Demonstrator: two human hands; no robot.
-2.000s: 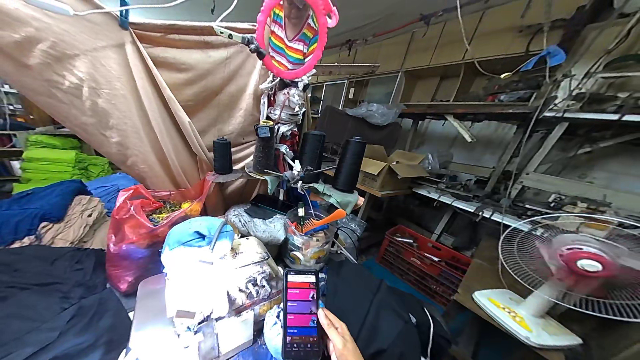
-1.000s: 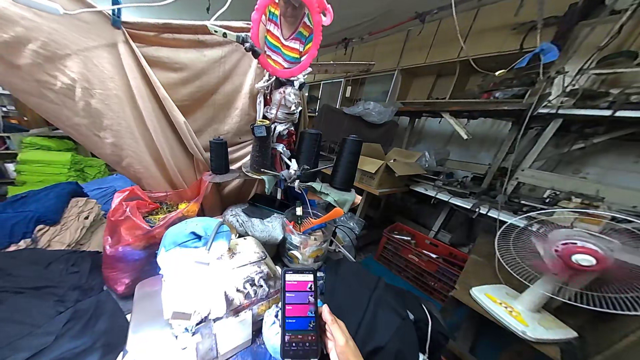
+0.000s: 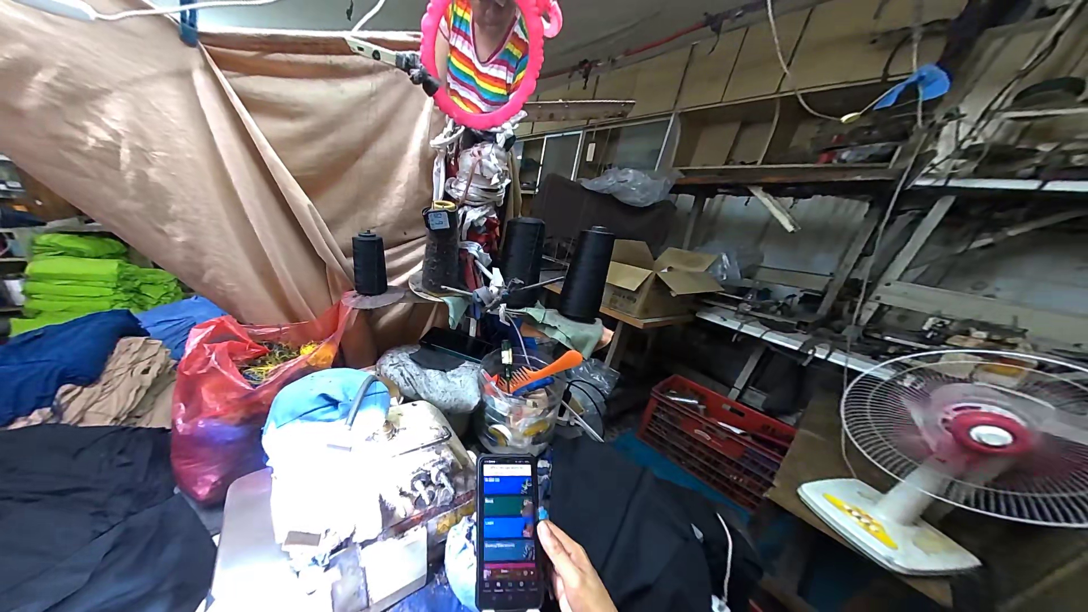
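My right hand (image 3: 575,568) holds a black smartphone (image 3: 508,531) upright at the bottom middle, with the thumb along its right edge. Coloured tiles show on the lit screen. My left hand is not in view. Behind the phone, to the left, stands a sewing machine (image 3: 421,463), brightly lit and partly covered by white and light blue cloth (image 3: 327,399). A clear container (image 3: 518,425) beyond the phone holds an orange comb (image 3: 544,371) and small items. Black fabric (image 3: 629,518) lies to the right of the phone.
Black thread cones (image 3: 586,276) stand behind the container, below a pink-framed mirror (image 3: 484,119). A red plastic bag (image 3: 221,399) is at left. Further right are an open cardboard box (image 3: 650,285), a red crate (image 3: 710,442) and a fan (image 3: 990,433) on a wooden surface.
The coloured tiles on the phone screen have changed. My right hand still holds the phone in about the same place.
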